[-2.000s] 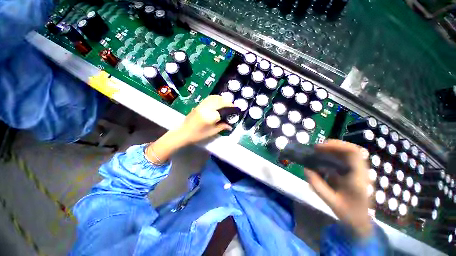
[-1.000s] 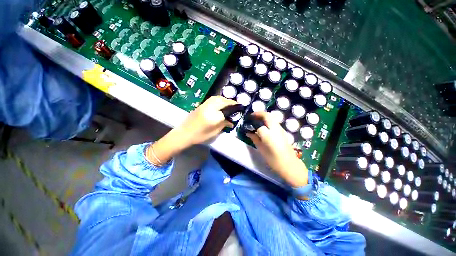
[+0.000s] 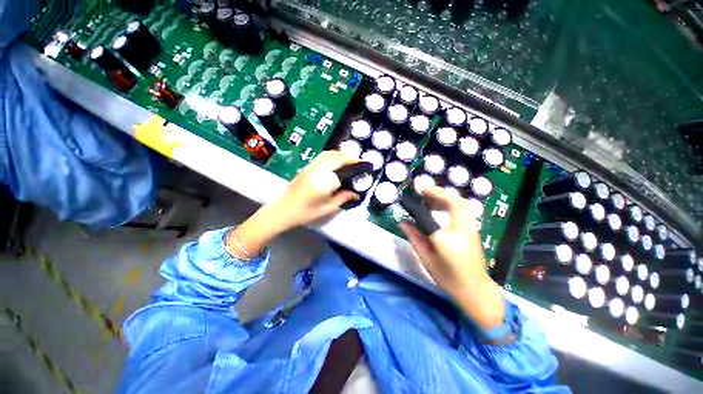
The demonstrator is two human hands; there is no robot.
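Note:
A green circuit board point(image 3: 505, 196) in front of me carries rows of upright black capacitors with white round tops point(image 3: 387, 192). My left hand point(image 3: 308, 192) is at the board's front left corner, its dark-tipped index finger and thumb around a white-topped capacitor point(image 3: 362, 181). My right hand point(image 3: 455, 250) is just to the right, over the front edge, fingers bent. A black shape lies between its thumb and fingers; I cannot tell whether it is a capacitor or a finger cover.
A silver rail point(image 3: 239, 165) with a yellow patch point(image 3: 159, 137) runs along the near side. Left, another board point(image 3: 231, 73) has few capacitors and orange coils point(image 3: 258, 146). Right, a board is densely filled point(image 3: 609, 254). Clear trays point(image 3: 493, 61) lie behind. A blue sleeve point(image 3: 77, 154) is at left.
My right hand came from the right to the front edge beside my left hand, then drew back slightly right. A white top now shows between the hands. My left hand stayed almost still.

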